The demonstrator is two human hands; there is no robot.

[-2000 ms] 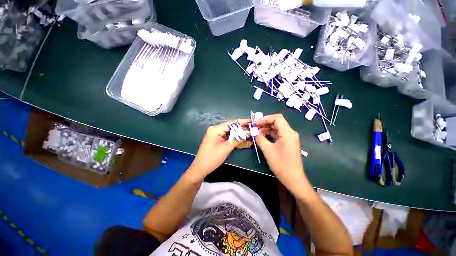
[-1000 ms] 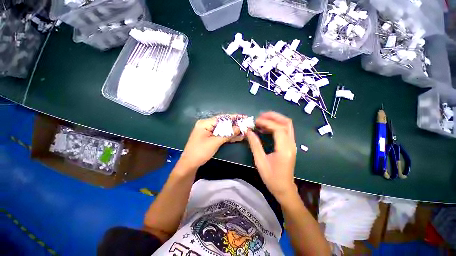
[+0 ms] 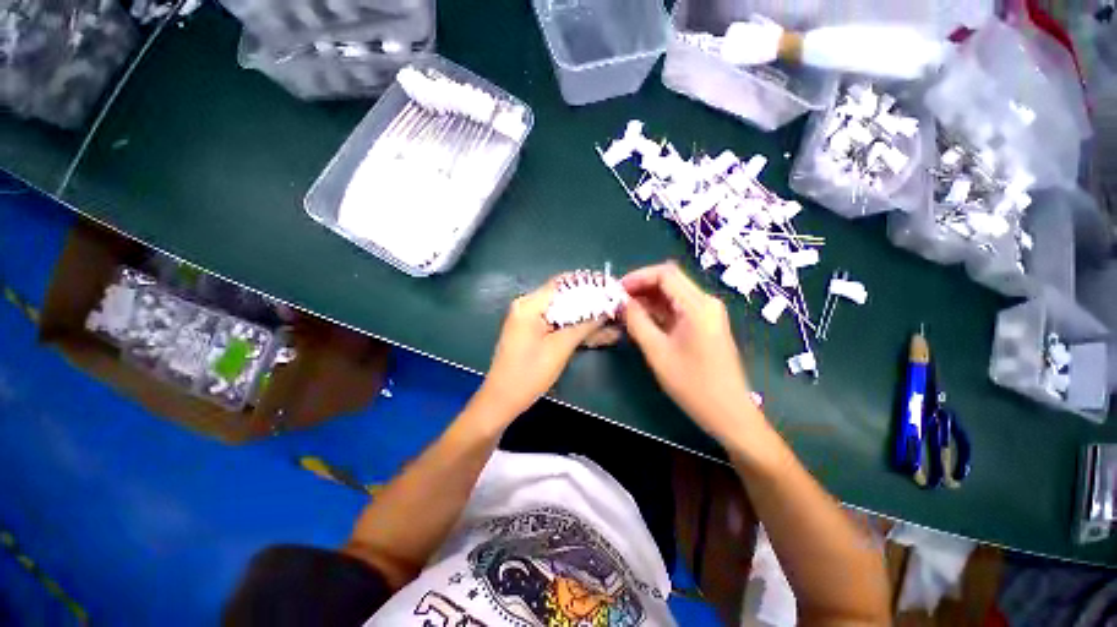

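My left hand holds a bunch of white moulded parts, their heads lined up side by side above the fingers. My right hand is at the right end of the bunch, with its thumb and fingertips together at the last white head. Whether it pinches a separate part cannot be made out. The legs of the bunch are mostly hidden by the hands. A loose pile of white parts with thin legs lies on the green bench beyond my right hand.
A clear tub of lined-up parts stands left of the pile, an empty clear tub beyond. Tubs of jumbled parts stand at the right. A blue pen-shaped tool and side cutters lie near the right edge.
The right hand has come back against the bunch from slightly apart. The bunch's heads now form one continuous row instead of two clusters. The view has shifted, so the bench things appear further right.
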